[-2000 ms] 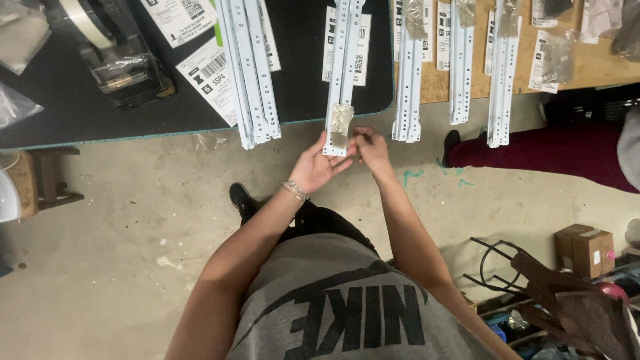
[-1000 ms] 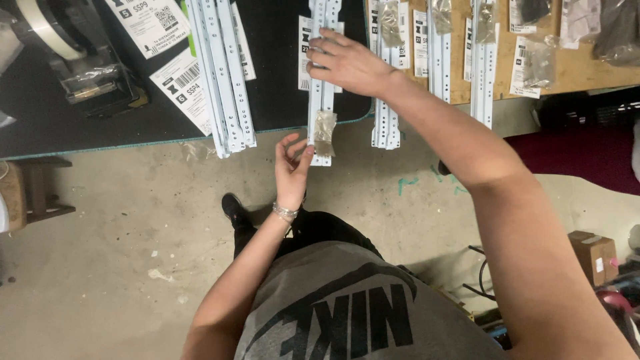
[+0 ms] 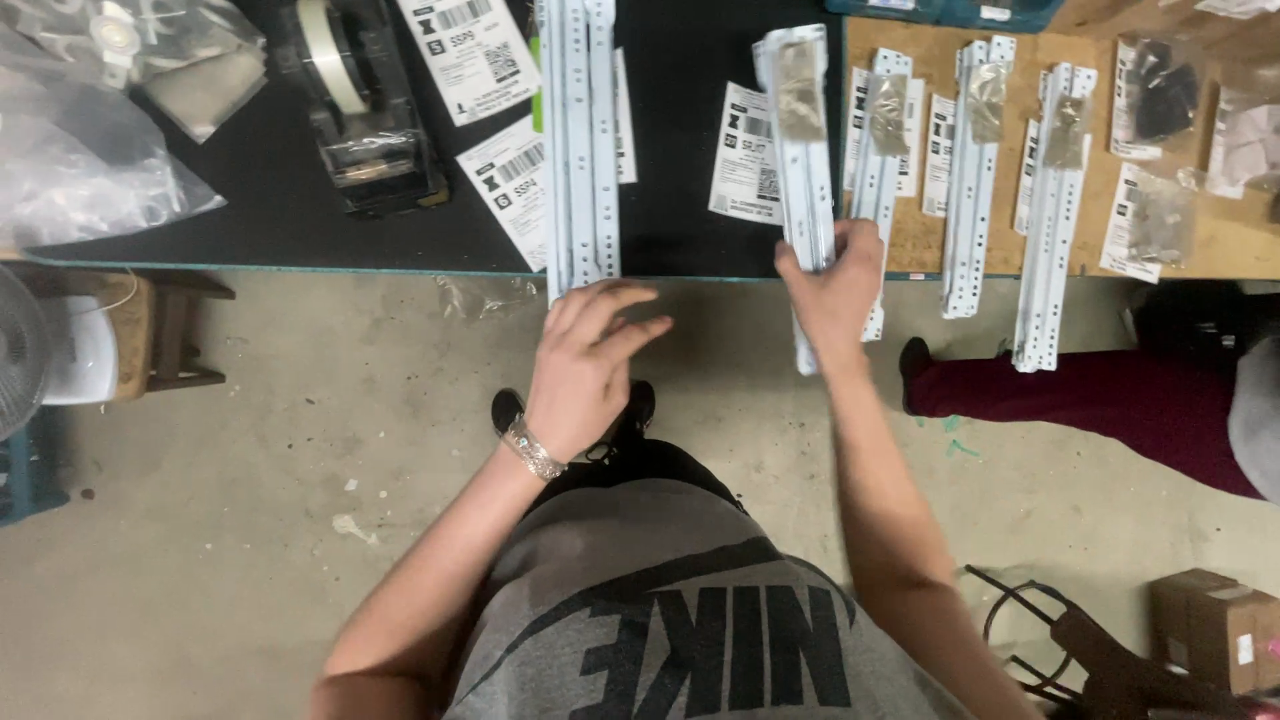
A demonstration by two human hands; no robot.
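My right hand grips the lower part of a white metal drawer slide, which has a small clear bag of hardware at its upper end. My left hand is beside the lower end of a stack of drawer slides; its thumb and forefinger are apart, and whether its other fingers touch the stack is unclear. A printed label lies on the black mat left of the held slide. More slides with small bags, such as one nearby, lie to the right.
A tape dispenser and clear plastic bags are at the left of the table. Bagged parts lie at the far right. Another person's leg extends below the table's right side. A cardboard box stands at the lower right.
My right hand has come down from the slide's upper part to its lower part. The small bag, near the slide's lower end before, is now at its upper end. My left hand has moved toward the stack.
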